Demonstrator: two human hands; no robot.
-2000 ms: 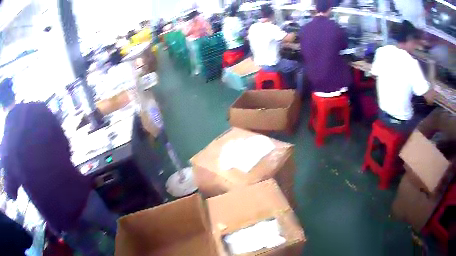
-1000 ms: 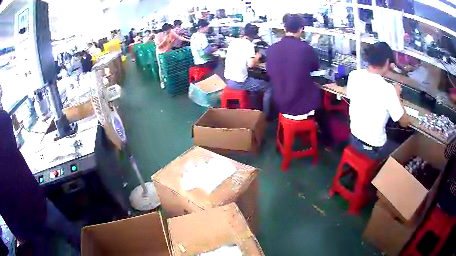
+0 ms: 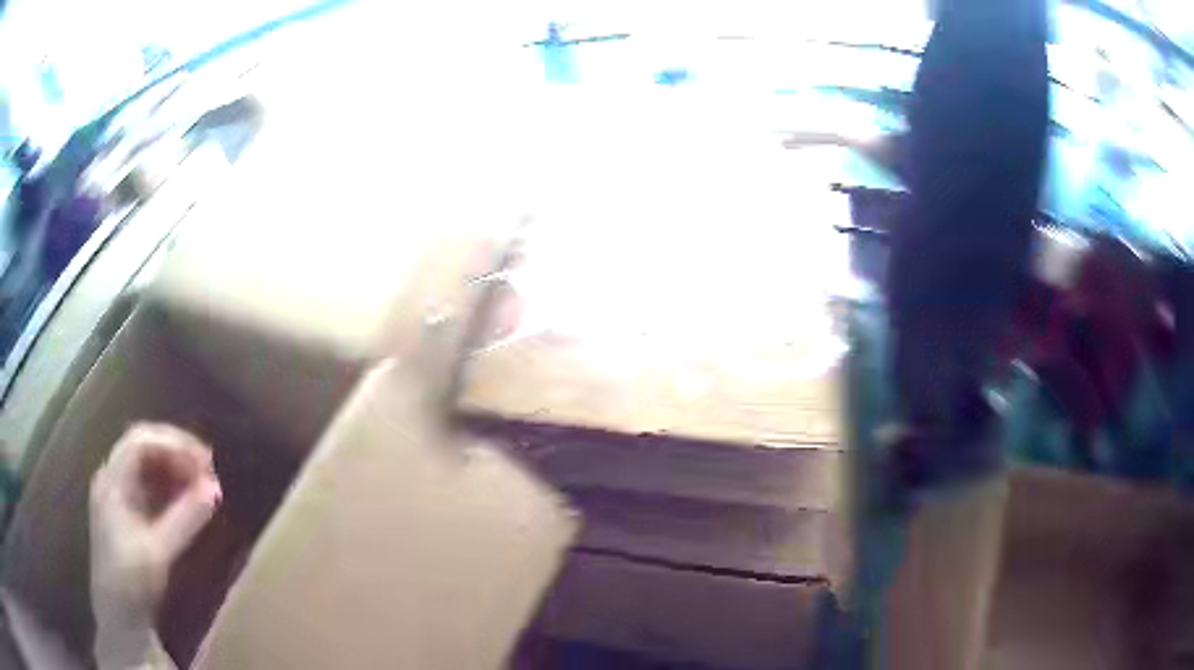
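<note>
The picture is strongly blurred and glaring. My left hand (image 3: 151, 504) shows at the lower left with its fingers curled, over the dark inside of an open carton (image 3: 249, 393). I cannot tell whether it holds anything. A pale brown carton flap (image 3: 393, 524) folds out at the bottom centre. A skin-toned blur (image 3: 485, 295) above the flap, at the edge of a bright surface, looks like my right hand. Its fingers, and anything in them, cannot be made out.
Stacked closed cartons (image 3: 694, 504) stand at the centre, their tops washed out by glare. A tall dark shape (image 3: 969, 223), person or pillar unclear, rises at the right. Part of another brown carton (image 3: 1087, 563) is at the lower right.
The view has swung away from the aisle, stools and seated workers to cartons close in front. My left hand has come into view, and a likely right hand too.
</note>
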